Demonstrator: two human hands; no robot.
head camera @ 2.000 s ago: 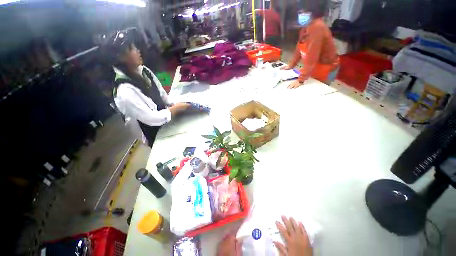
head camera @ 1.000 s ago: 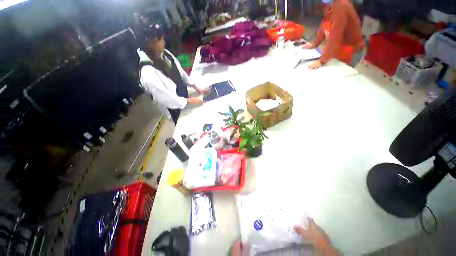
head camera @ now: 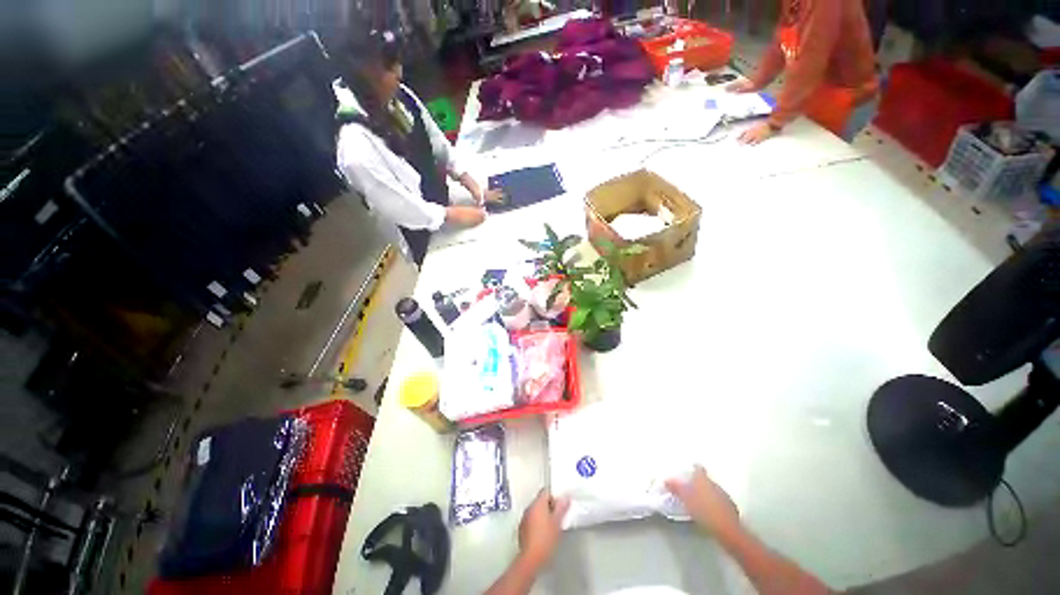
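A white poly bag with a folded white garment (head camera: pixel 622 465) lies flat on the pale table in front of me, its round blue logo at the upper left. My left hand (head camera: pixel 542 525) holds its lower left corner. My right hand (head camera: pixel 704 500) grips its right side near the lower edge. A small dark bagged item (head camera: pixel 479 474) in shiny film lies left of the pack, not touched.
A red basket (head camera: pixel 572 378) holds a tissue pack and pink bag. Nearby are a plant (head camera: pixel 599 305), yellow-lidded jar (head camera: pixel 425 399), dark flask (head camera: pixel 420 327), black straps (head camera: pixel 409 549), cardboard box (head camera: pixel 643 230) and fan (head camera: pixel 937 439). Two people stand at the table; a red crate (head camera: pixel 331 494) is left.
The view has tilted down and left, showing more of the pack, straps and crate. My right hand has moved from on top of the pack to its right side. The left coworker's dark garment now lies flat.
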